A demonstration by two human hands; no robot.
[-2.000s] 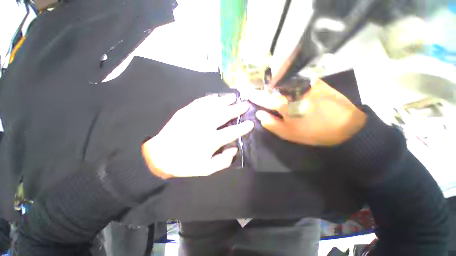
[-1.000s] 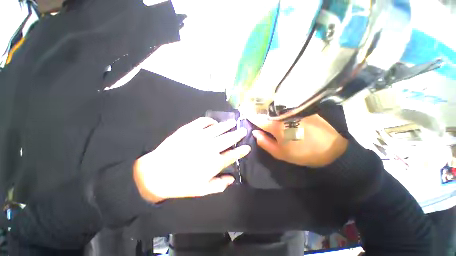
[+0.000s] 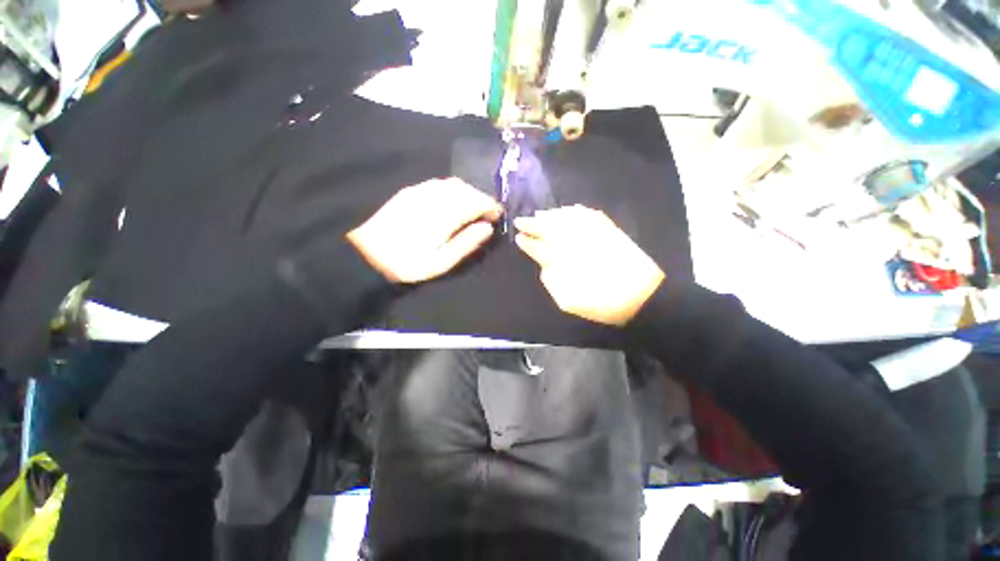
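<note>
A large black garment panel lies on the white machine table under both hands and the needle area. My left hand is on the panel just left of the lit stitch line, fingertips and thumb pinching the cloth. My right hand is just right of the line, its fingertips bunched on the cloth close to my left fingertips. The presser foot is above the fingers at the top of the line; the needle is too small and glared to make out.
The white machine head with "Jack" lettering stands at the upper right. More black cloth is heaped at the upper left. Small items and a red-and-blue object lie at the right. A yellow bag is at the lower left. The table's front edge crosses above my lap.
The view has shifted back, showing more lap and machine. My hands have drawn nearer the table's front, away from the presser foot. My right hand has come out from beside the machine head; the panel's front edge no longer covers the lap.
</note>
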